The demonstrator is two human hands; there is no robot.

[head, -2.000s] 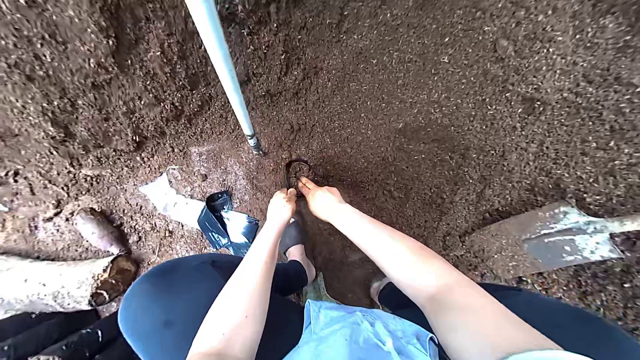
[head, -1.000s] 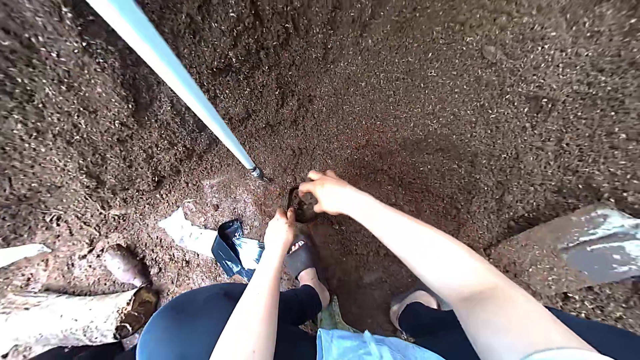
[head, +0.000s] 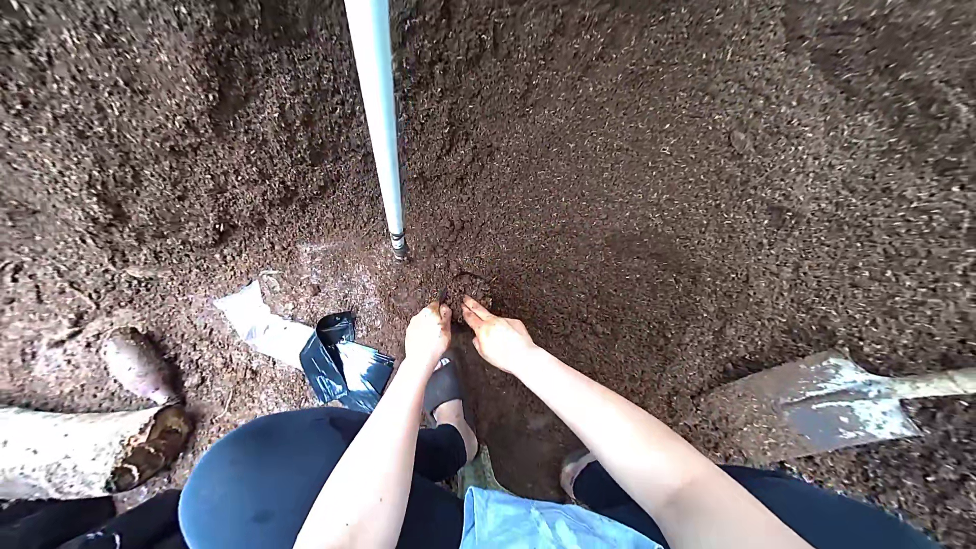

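My left hand (head: 428, 333) pinches the dark rim of a small soil-filled container, probably a black plastic nursery bag (head: 470, 284), low over the soil in the middle of the view. My right hand (head: 499, 335) is beside it, its fingers pointing onto the soil at the near side of that rim. Whether the right fingers grip anything is unclear. The container's lower part is hidden by my hands and the soil. Left of my left hand lie folded black plastic bags (head: 347, 370) on a pale plastic sheet (head: 267, 328).
A pale metal pole (head: 381, 114) reaches down to the soil (head: 648, 191) beyond my hands. At the right lies a soil-covered shovel (head: 846, 404). A cut log (head: 69, 450) and a dirty, bottle-shaped object (head: 137, 366) are at the left. My sandalled foot (head: 442, 385) is just below my hands.
My right hand was raised off the container a second ago and is now down at its near side. My left hand stays at the rim. The view has shifted.
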